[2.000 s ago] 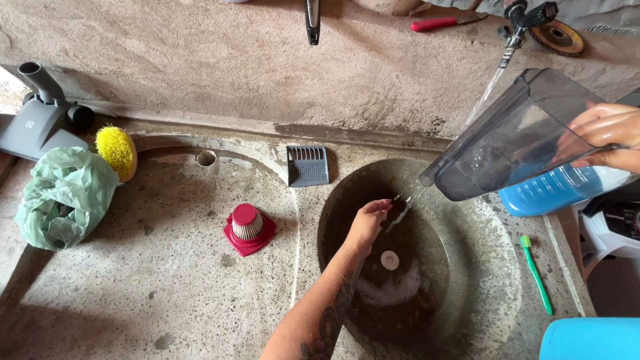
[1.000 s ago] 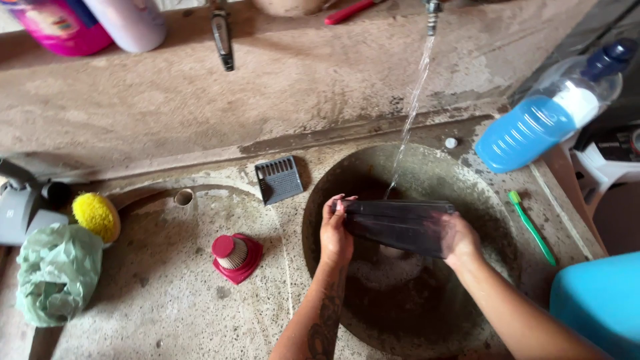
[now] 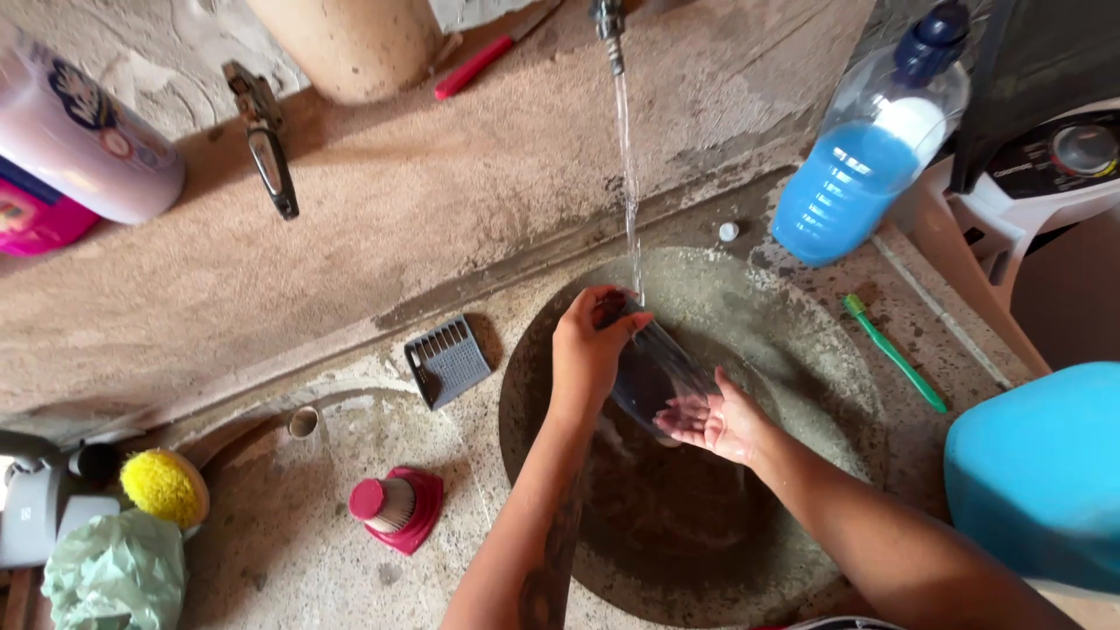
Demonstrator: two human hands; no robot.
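Observation:
My left hand (image 3: 599, 337) grips the upper end of a dark translucent plastic container (image 3: 652, 372), tilted over the round concrete basin (image 3: 814, 385). A stream of water from the tap (image 3: 610, 35) falls at that upper end. My right hand (image 3: 713, 420) has its palm up and fingers spread at the container's lower end; whether it bears any weight I cannot tell. Left of the basin lie a grey slotted plastic piece (image 3: 449, 361) and a red-based pleated filter (image 3: 398, 509). A green toothbrush (image 3: 895, 352) rests on the right ledge.
A blue-liquid bottle (image 3: 862, 166) stands beyond the basin, a cyan container (image 3: 1037, 472) at right. At left are a yellow scrub brush (image 3: 162, 486), a green plastic bag (image 3: 118, 573) and a grey vacuum head (image 3: 35, 507). A second tap (image 3: 267, 144) and a red-handled knife (image 3: 477, 66) are above.
The container, first tipped up high in my right hand, has come down over the basin between both hands. My left hand has moved from the basin onto it. The view has shifted.

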